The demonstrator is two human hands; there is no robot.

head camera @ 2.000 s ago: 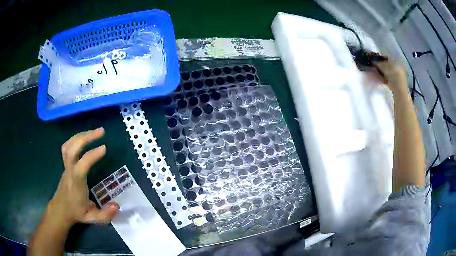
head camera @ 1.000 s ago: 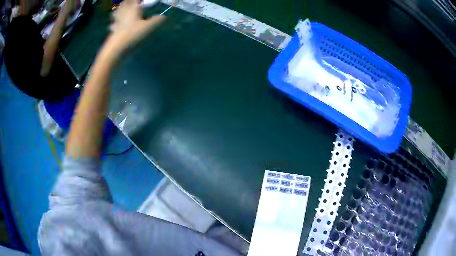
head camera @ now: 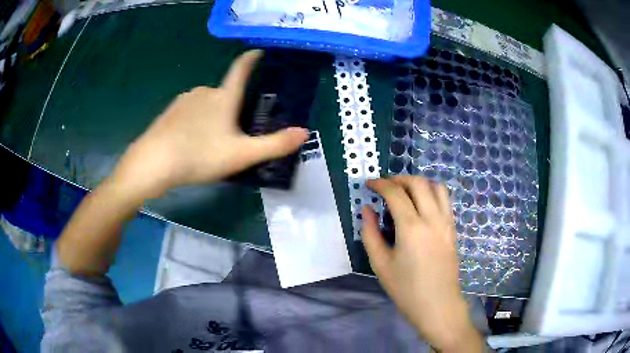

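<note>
A black device housing (head camera: 282, 103), blurred, lies in front of me below the blue basket. My left hand (head camera: 207, 134) is on its left side, thumb and index finger spread around it. The label sheet (head camera: 309, 220) lies partly under the housing's lower end, its small labels near my left thumb tip. My right hand (head camera: 418, 245) is at the lower part of the perforated strip (head camera: 357, 124), with fingertips touching or just over it; whether a ring sticker is held cannot be seen. The clear sheet of round black pads (head camera: 476, 152) lies right of the strip.
A blue basket (head camera: 318, 40) with white paper stands at the top, cut off by the frame. A white foam tray (head camera: 587, 186) is at the right. The bench edge curves along the lower left, with a white box (head camera: 200, 255) below it. An orange heap is at the far upper left.
The view has swung back right. My left hand has come back from the far left, and the black housing now lies in front of me. My right hand has come into view at the strip.
</note>
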